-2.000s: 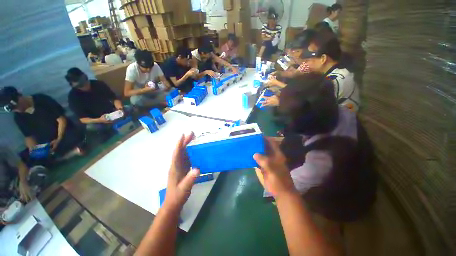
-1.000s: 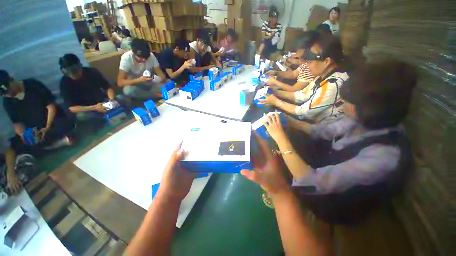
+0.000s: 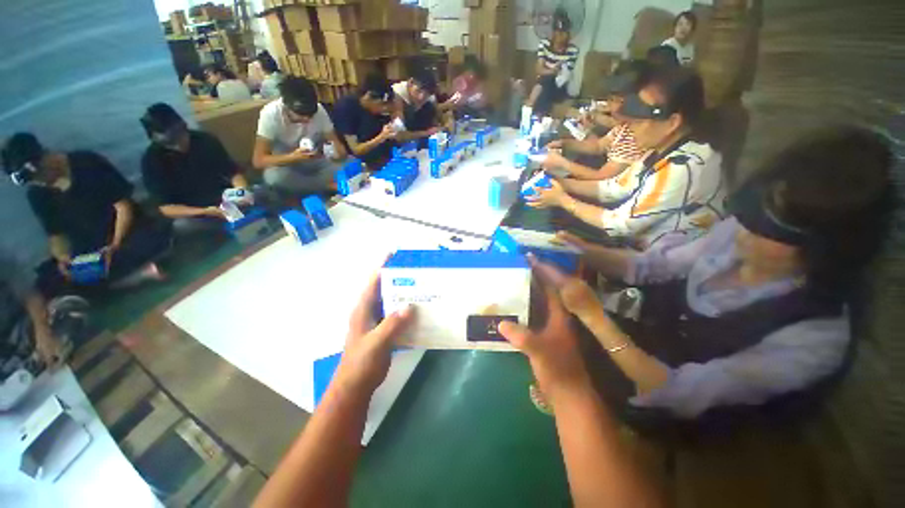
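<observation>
A blue and white retail box (image 3: 454,303) is held up in front of me, above the near end of the white board. Its white face with small print and a dark rectangle is towards me, its blue side on top. My left hand (image 3: 372,342) grips its left end with the thumb on the white face. My right hand (image 3: 548,337) grips its right end with the thumb on the dark rectangle. The box looks closed. The fingers behind it are hidden.
Another blue box (image 3: 325,377) lies on the white board (image 3: 268,308), partly behind my left arm. Two blue boxes (image 3: 298,225) stand at its far left edge. A person (image 3: 734,288) sits close on my right, holding a blue-and-white box. Others sit around. A grey-white open carton (image 3: 52,437) lies lower left.
The box has turned in my hands from its blue side, through a tilted view, to its white printed face towards me. The person on the right has come further into view and faces the board.
</observation>
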